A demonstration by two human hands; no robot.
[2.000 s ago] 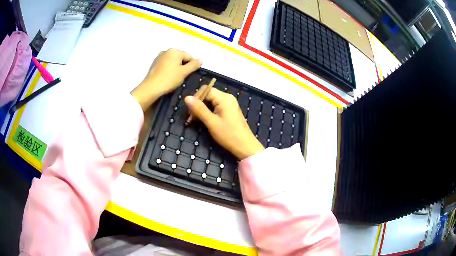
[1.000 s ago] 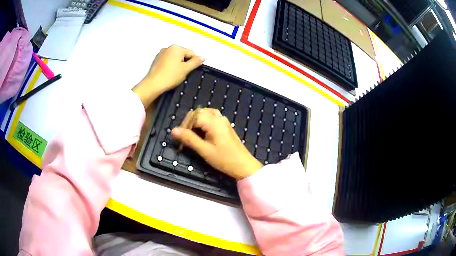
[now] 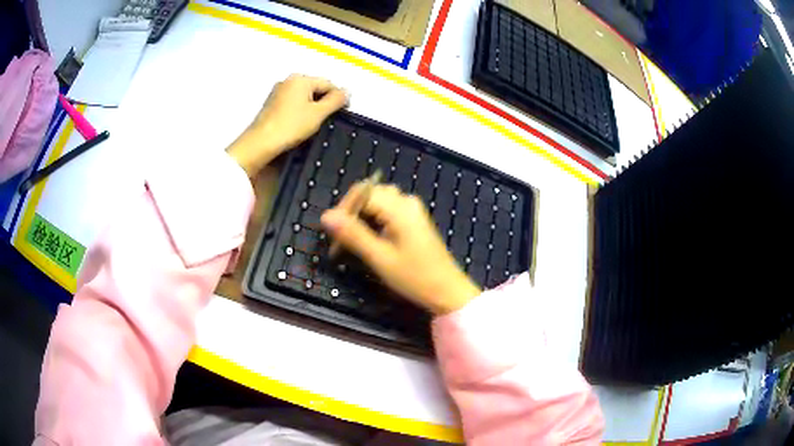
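A black blister tray (image 3: pixel 474 205) with rows of small white shiny dots lies in front of me on a cardboard sheet (image 3: pixel 238 270). My right hand (image 3: pixel 400 239) is over the tray's left-centre part, slightly blurred, and holds a thin tan wooden stick (image 3: pixel 364 190) between thumb and fingers. The stick's lower end is blurred, so contact with the tray cannot be told. My left hand (image 3: pixel 292 118) rests at the tray's far left corner with its fingers curled. Whether it grips the rim cannot be told.
A tall black tray stack (image 3: pixel 688 253) stands at the right. A black tray (image 3: pixel 547 77) lies at the far centre beside cardboard pads (image 3: pixel 601 39). Pink (image 3: pixel 78 118) and black (image 3: pixel 65 161) pens, paper (image 3: pixel 111 65) and a calculator (image 3: pixel 164 17) lie left. Blue clothing (image 3: pixel 701 39) shows at top right.
My right hand with the stick moved down and left over the tray, then slightly right. My left hand has shifted slightly at the corner. Blue clothing has appeared at the top right.
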